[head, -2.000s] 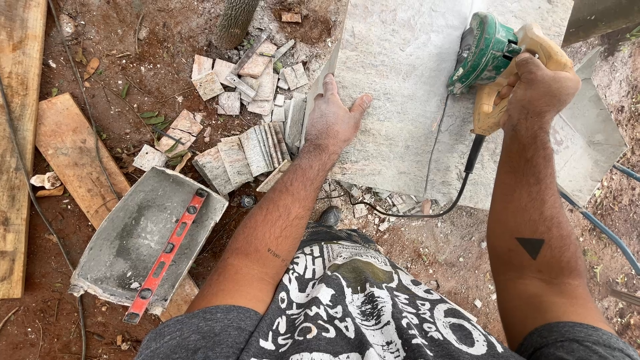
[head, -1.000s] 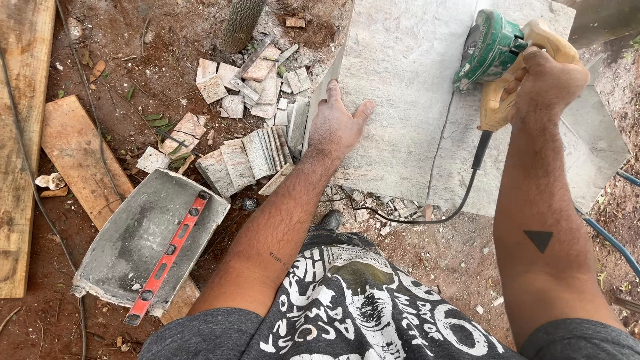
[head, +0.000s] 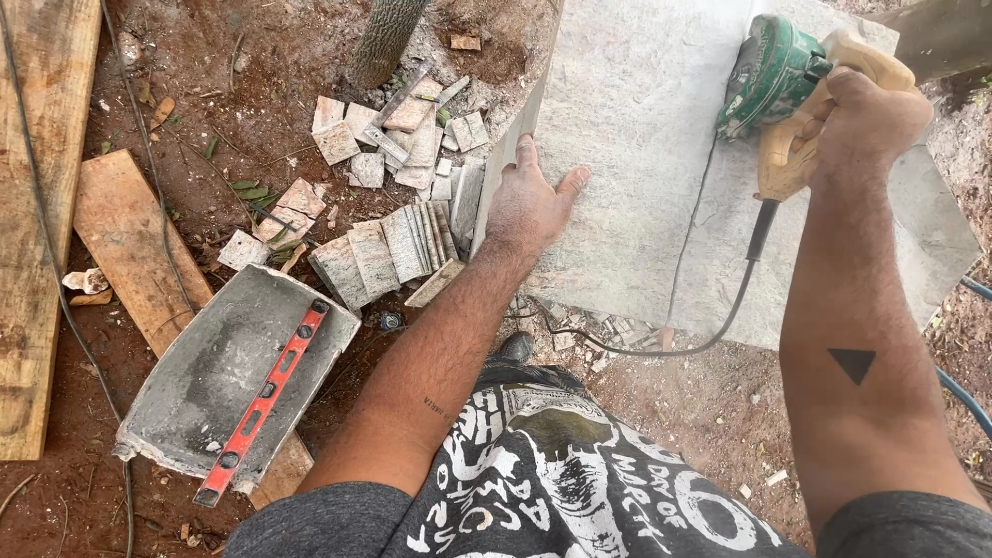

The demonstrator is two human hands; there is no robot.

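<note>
My right hand [head: 868, 128] grips the pale handle of a green corded circular stone saw [head: 775, 77], which rests on a large stone slab [head: 620, 155] at the upper right. Its blade is hidden. A thin dark cut line runs from the saw down to the slab's near edge, and the black power cord curves below it. My left hand [head: 535, 198] lies at the slab's left edge, thumb spread on the top face and fingers along the edge; it holds no tool.
Small cut stone tiles [head: 403, 240] lie piled left of the slab. A red spirit level [head: 263, 395] rests across a grey mortar trough [head: 201, 364]. Wooden planks [head: 39, 232] lie on the soil at far left, crossed by a cable. A tree trunk [head: 387, 39] stands behind the tiles.
My right hand and the saw have shifted slightly toward the slab's far side, leaving more of the cut line in view. The left hand stays at the slab's left edge.
</note>
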